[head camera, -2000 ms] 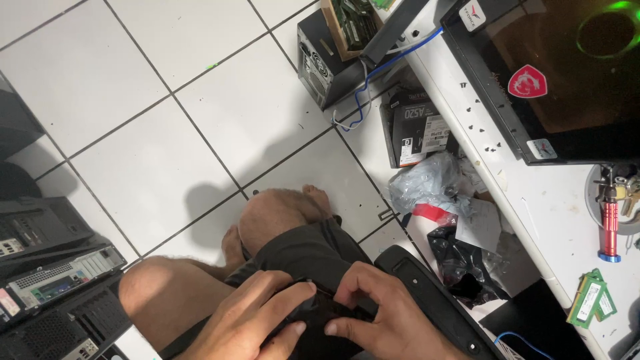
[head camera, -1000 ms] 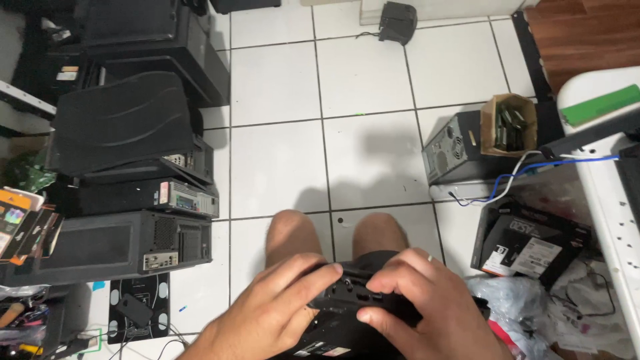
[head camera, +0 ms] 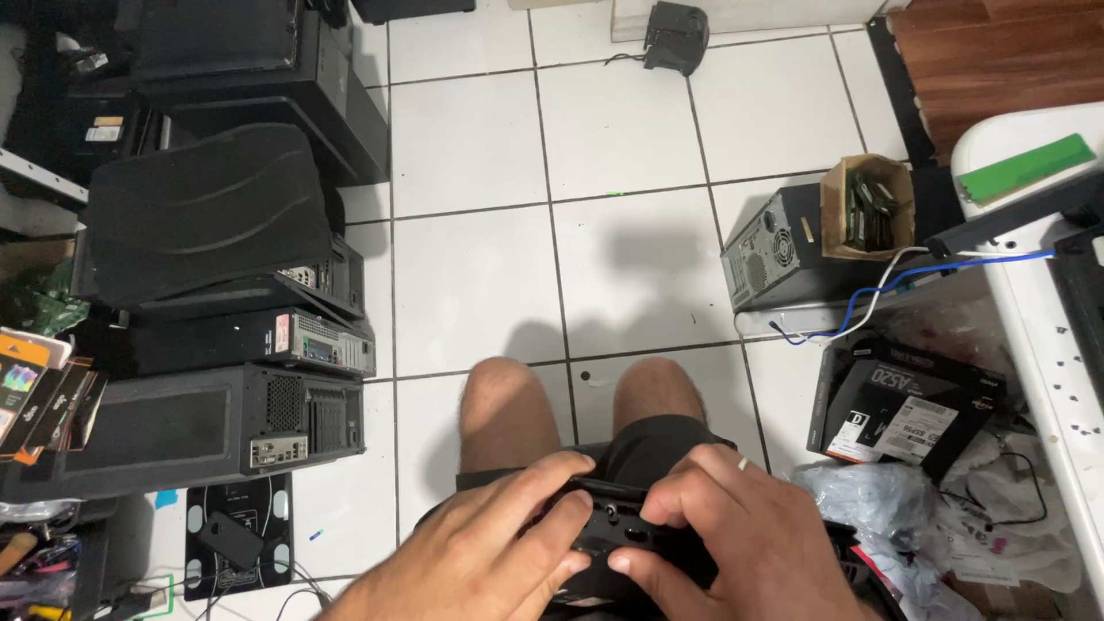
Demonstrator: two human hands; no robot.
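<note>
A glossy black device (head camera: 634, 528) with small sockets along its edge lies over my lap, low in the centre of the head view. My left hand (head camera: 517, 539) grips its left side, fingertips on the top edge and thumb below. Its right side is pinched between the fingers and thumb of my right hand (head camera: 724, 526), which wears a ring. A small round metal fitting and an oval opening show between the two hands. The rest of the device is hidden by my hands and the lower frame edge, so its exact kind cannot be told.
Several black computer cases (head camera: 190, 423) line the left side, near a glass scale (head camera: 239, 539). At right are another computer tower (head camera: 776, 246), a paper bag of memory modules (head camera: 867, 211), a motherboard box (head camera: 914, 405), plastic wrapping (head camera: 867, 500) and a white table (head camera: 1026, 345) with cables.
The view has swung from the table side toward the floor ahead and the cases at left. Both hands remain on the black device, their fingers slightly shifted along its edge.
</note>
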